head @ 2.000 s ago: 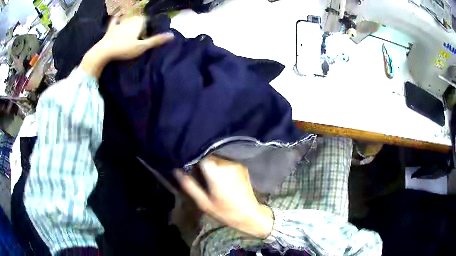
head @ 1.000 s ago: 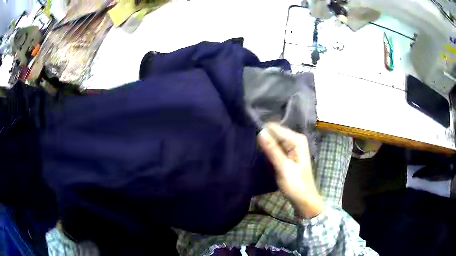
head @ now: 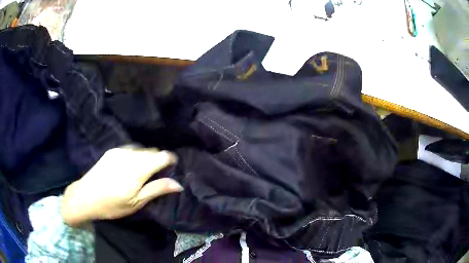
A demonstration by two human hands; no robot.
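A large black garment (head: 267, 133) with pale and orange stitch lines lies over my lap and the front of the table. Two folded parts rise onto the white tabletop, one with pale double stitching and orange stitches. A pale-stitched edge shows low at the right. My left hand (head: 123, 180) is over the garment's left part, thumb and fingers apart, holding nothing visible. My right hand is hidden; only a bit of its sleeve shows at the bottom right, below the cloth.
The white table (head: 154, 25) has a worn yellow-brown edge. A black smartphone (head: 450, 77) lies at its right. Thread snips (head: 410, 19) lie at the top right. Dark navy cloth (head: 31, 123) is bunched at the left. More dark cloth lies at the lower right.
The garment has been turned and spread over the lap; its dark stitched side shows and the grey cloth is out of sight. My left hand has come into view; my right hand has become hidden.
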